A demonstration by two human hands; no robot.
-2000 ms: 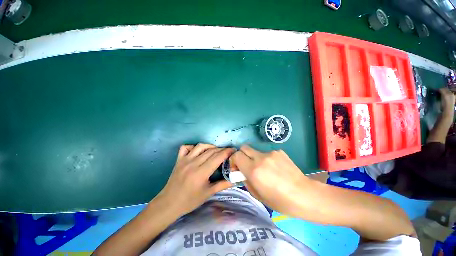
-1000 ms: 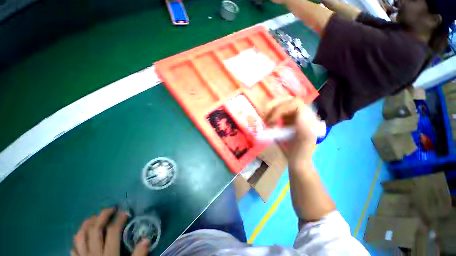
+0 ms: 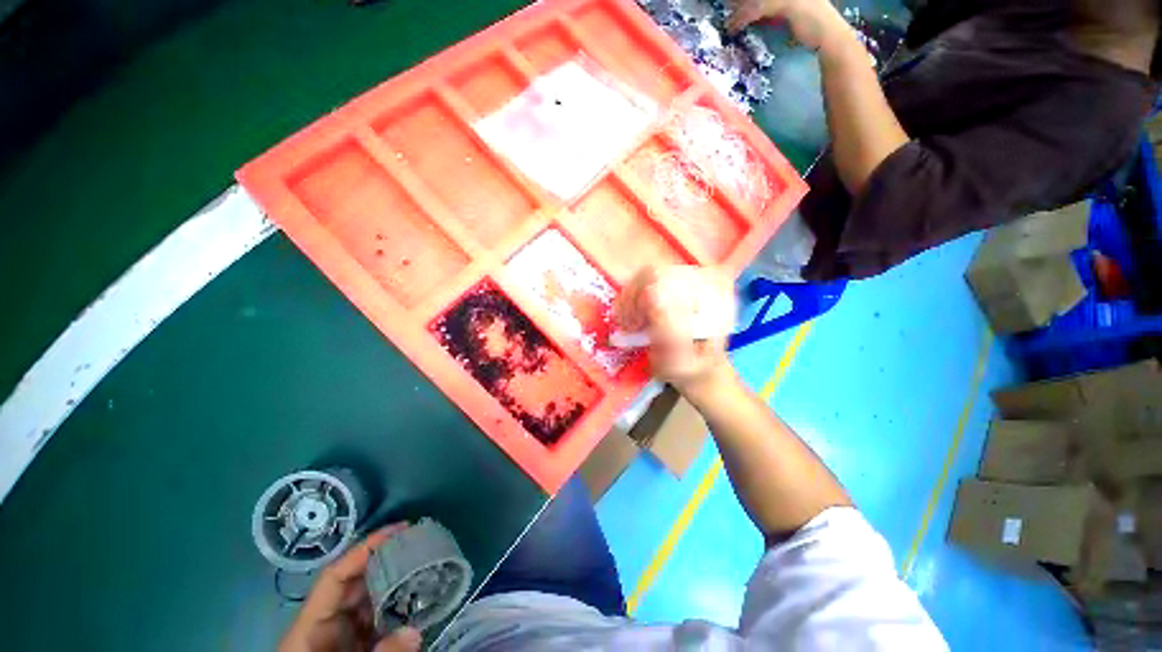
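My left hand [image 3: 342, 599] holds a grey plastic housing [image 3: 418, 573] near the bench's front edge, its open face tilted toward me. A second grey housing [image 3: 306, 518] with a spoked face and hub stands on the bench just beyond it. My right hand [image 3: 678, 318] is closed around a white hand tool [image 3: 628, 340], slightly blurred, over the coral-red tray [image 3: 382, 315]. The tool's tip is at the pocket of small white parts [image 3: 561, 283]; whether it touches them I cannot tell. Small dark parts [image 3: 491, 353] lie in the pocket beside it.
A white sheet or bag [image 3: 567, 124] and clear thin parts [image 3: 701, 159] lie in far pockets. Silvery metal pieces [image 3: 720, 51] are heaped beyond the tray, by a neighbouring person's arm [image 3: 856, 108]. The belt's white edge strip [image 3: 121, 329] runs at left. Cardboard boxes [image 3: 1035, 465] stand at right.
The view has turned toward the tray. My right hand has left the held housing and moved over the tray with the white tool. My left hand now holds the housing tilted.
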